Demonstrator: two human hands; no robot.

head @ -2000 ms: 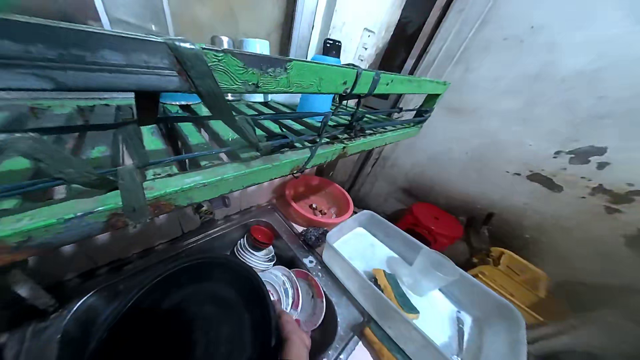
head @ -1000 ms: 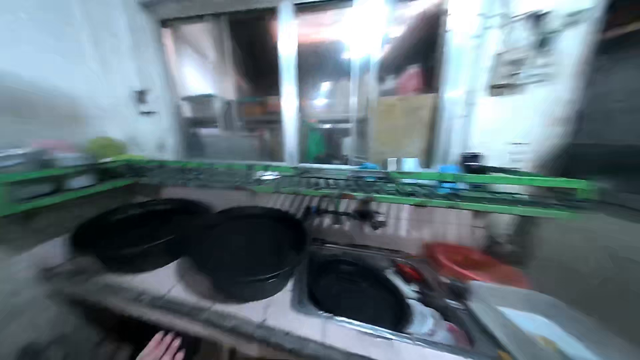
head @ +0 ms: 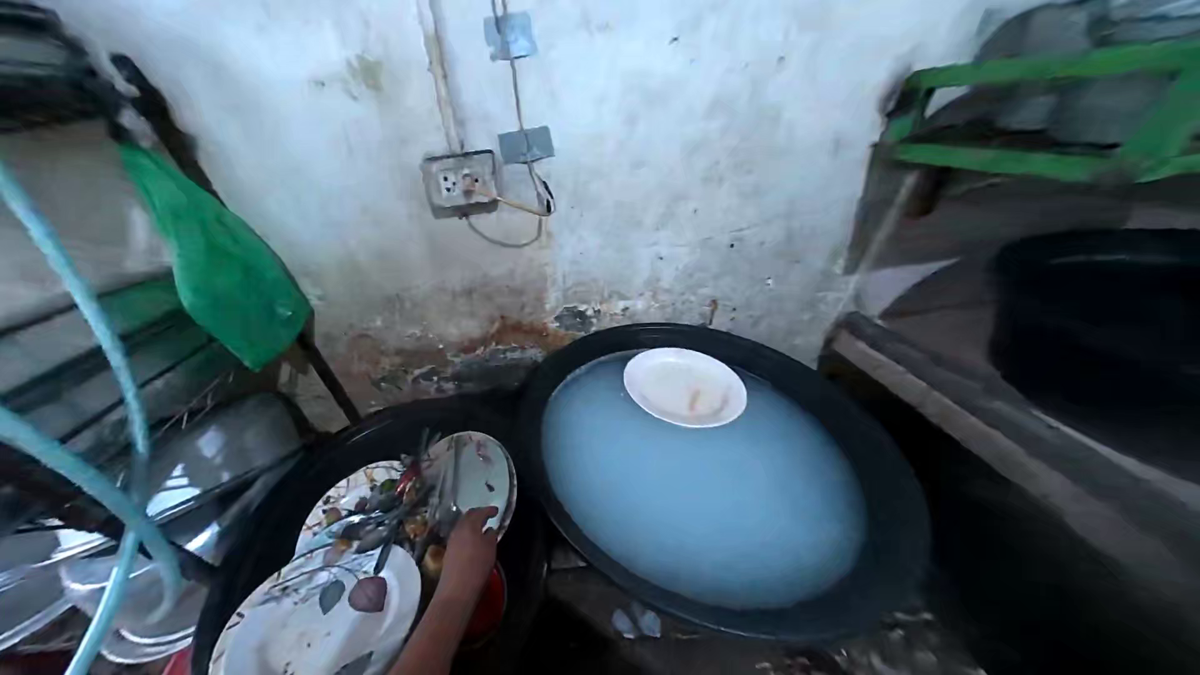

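My left hand (head: 467, 555) reaches in from the bottom, left of the middle, and grips the lower rim of a patterned round plate (head: 502, 473). That plate is tilted in a black tub (head: 361, 433) among food scraps, stems and leaves (head: 403, 506). Nearest to me in the same tub lies a white plate (head: 328, 614), with a red container (head: 486, 609) by my wrist. Just right of it, a large black basin (head: 900, 525) holds cloudy bluish water. A white plate (head: 684, 386) with a small stain sits at the water's far side. My right hand is out of view.
At the left are a light blue hose (head: 103, 328), a green cloth (head: 220, 262) and clear plastic containers (head: 216, 450) on a dark rack. A wall socket (head: 459, 183) with cords is behind. A green rack (head: 1012, 159) and dark tub (head: 1097, 319) stand right.
The view has swung from the sink and green rack to the tubs by the wall. My left hand is now on a plate; a second ago the hand in view showed no plate in it.
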